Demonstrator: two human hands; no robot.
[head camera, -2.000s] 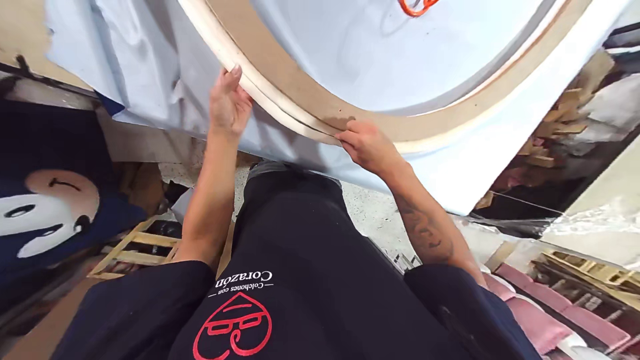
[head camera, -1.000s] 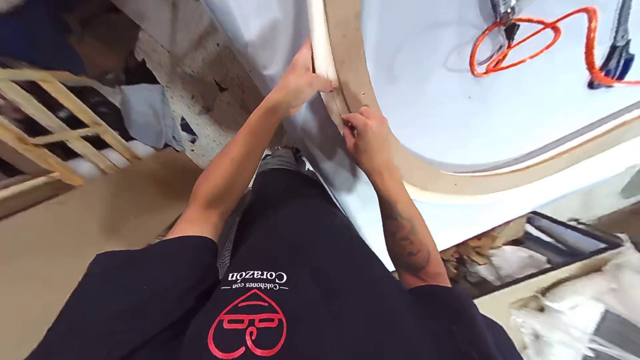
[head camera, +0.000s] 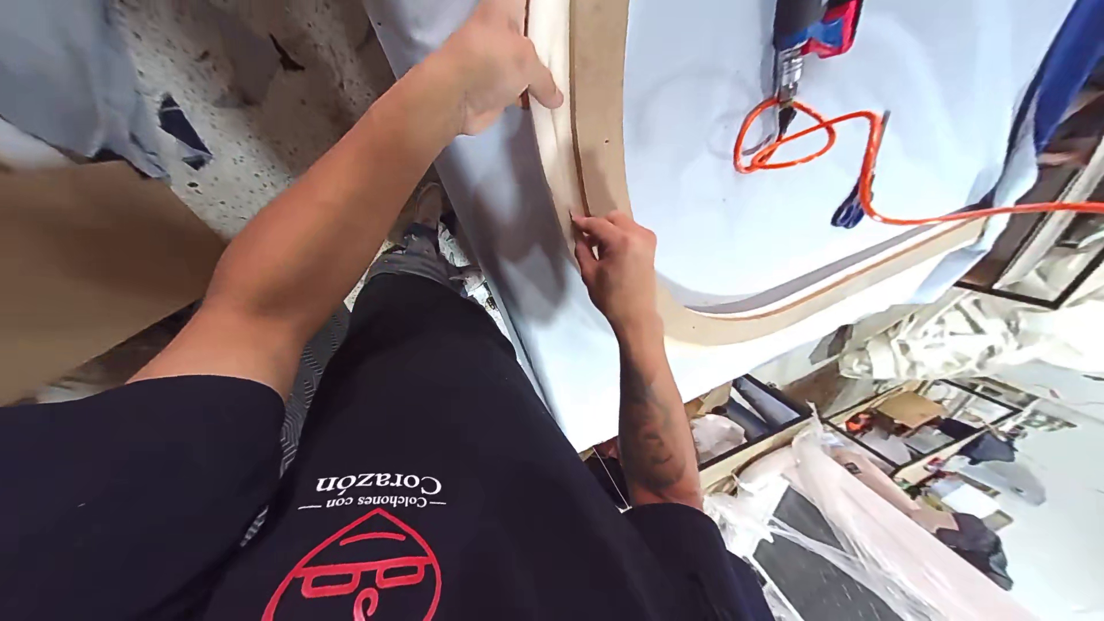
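A curved board frame (head camera: 601, 103) lies on pale blue fabric (head camera: 690, 190), with a cream padding strip (head camera: 552, 112) running along its outer edge. At the top, my left hand (head camera: 500, 65) grips the strip and the frame's outer side, its thumb on top and its fingers partly hidden. Lower down, where the frame bends, my right hand (head camera: 614, 259) pinches the strip's inner edge against the board between thumb and fingertips. Inside the frame lie an orange air hose (head camera: 871, 164) and a pneumatic tool (head camera: 789, 60) with a metal fitting.
A large brown board (head camera: 95, 267) is at the left, near grey cloth (head camera: 78, 69) and dark scraps on the speckled floor (head camera: 233, 164). At the lower right are open bins (head camera: 759, 414) of scraps and a plastic-wrapped pink piece (head camera: 871, 509).
The view has swung round strongly along the frame. My left hand has slid farther up the strip, away from my right hand, which still pinches at the edge. The tool and hose have come into fuller view.
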